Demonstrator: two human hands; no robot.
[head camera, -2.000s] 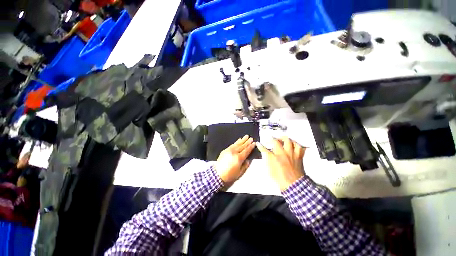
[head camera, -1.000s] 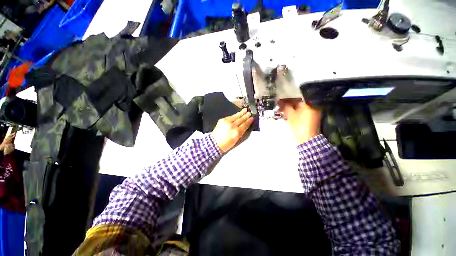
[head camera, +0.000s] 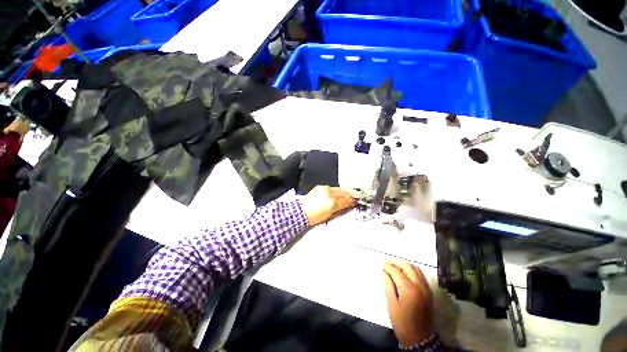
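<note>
My left hand (head camera: 328, 204) lies palm down at the needle area (head camera: 371, 205), fingertips beside the presser foot. A black fabric piece (head camera: 320, 170) lies just behind it, joined to the chain of camouflage pieces (head camera: 163, 113) heaped at left. Whether my left fingers hold cloth is hidden. My right hand (head camera: 410, 302) rests on the white bed to the front right of the needle, fingers together, partly cut off at the wrist; no cloth shows in it. The sewing machine head (head camera: 522, 179) stands at right with a lit display.
Narrow camouflage strips (head camera: 473, 268) lie under the machine arm, with dark metal snips (head camera: 516, 315) and a black flat object (head camera: 564, 295) to their right. A blue bin (head camera: 392, 69) with dark pieces stands behind the table. Black cloth (head camera: 302, 323) hangs at my lap.
My right hand has moved from the needle area toward the table's front edge. My left hand stays by the needle, now closer to the presser foot. The view has shifted, showing more bins behind.
</note>
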